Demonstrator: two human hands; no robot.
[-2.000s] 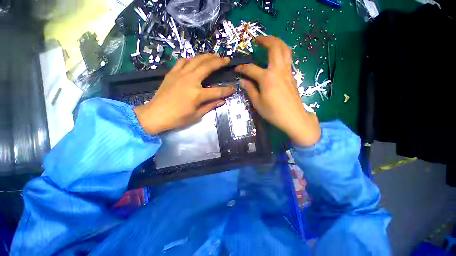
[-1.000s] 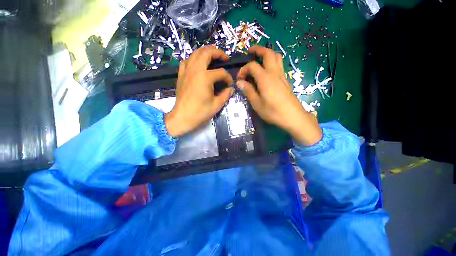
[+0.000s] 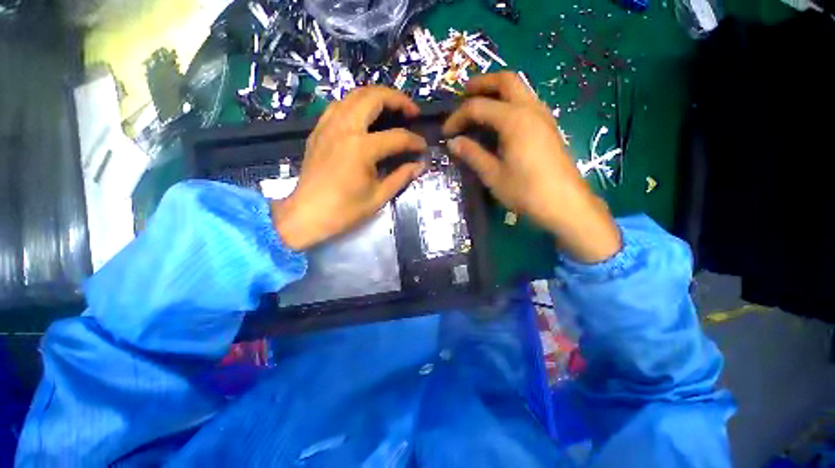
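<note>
An opened tablet lies in a black frame (image 3: 366, 316) in front of me. Its silver-grey battery pack (image 3: 352, 263) and bright mainboard (image 3: 438, 219) show. My left hand (image 3: 352, 164) is over the upper middle of the tablet, thumb and index finger slightly apart near its far edge. My right hand (image 3: 522, 151) is at the far right corner, fingers curled, thumb and fingertips apart. Both hands are bare. Whether a small part is between the fingertips of either hand is too blurred to tell.
Black-and-white small parts (image 3: 284, 69) and orange-and-white parts (image 3: 453, 57) lie beyond the frame, with a clear plastic bag (image 3: 362, 16) behind. White strips (image 3: 600, 157) and dark specks (image 3: 586, 69) are at right. Paper sheets (image 3: 110, 169) lie at left. Blue bins (image 3: 554, 366) are below the edge.
My right hand has moved a little right, away from my left hand. The fingers of my left hand have shifted slightly. The tablet lies nearly as before.
</note>
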